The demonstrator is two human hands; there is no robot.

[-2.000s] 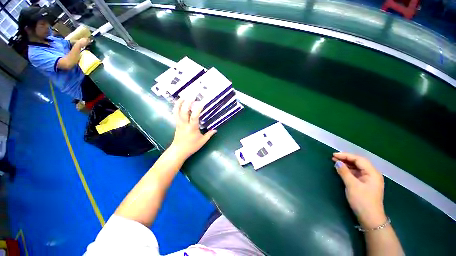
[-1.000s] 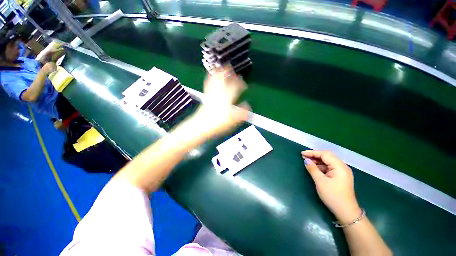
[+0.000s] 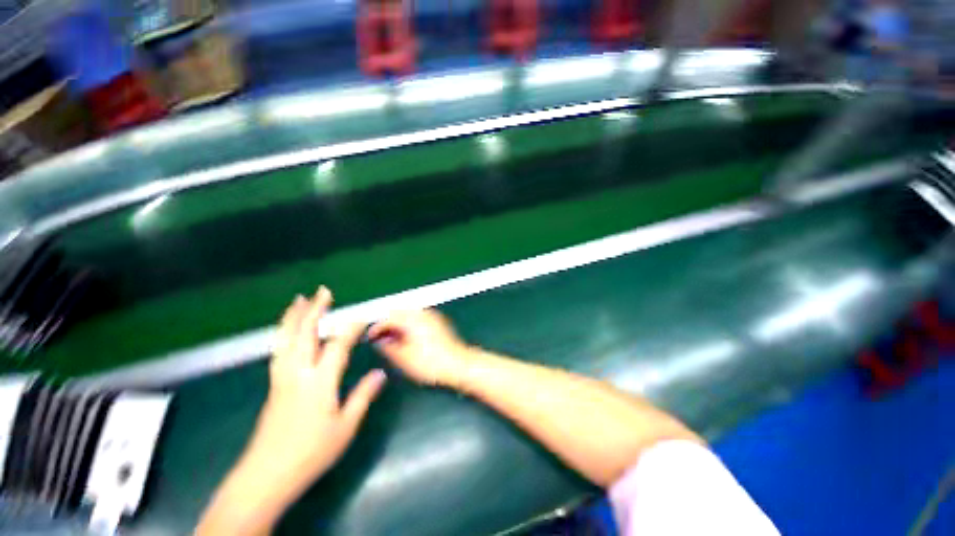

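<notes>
The frame is blurred. A leaning row of hang-tab retail boxes stands on the green ledge at the lower left, with white faces and black-and-white striped edges, partly cut off by the frame. More stacked boxes show blurred on the belt at the left edge. My left hand is over the ledge beside the metal rail, fingers spread and empty, right of the boxes. My right hand is close beside it, fingers curled; whether its fingertips hold anything small cannot be told.
The metal edge rail runs between the glossy work ledge and the conveyor belt. Red stools stand beyond the belt. A blurred post rises at the right. A blurred person is at the far upper right.
The view has swung right. My left hand has let go of the stack it held over the belt; boxes now lie on the belt at the left. Both hands have come close together.
</notes>
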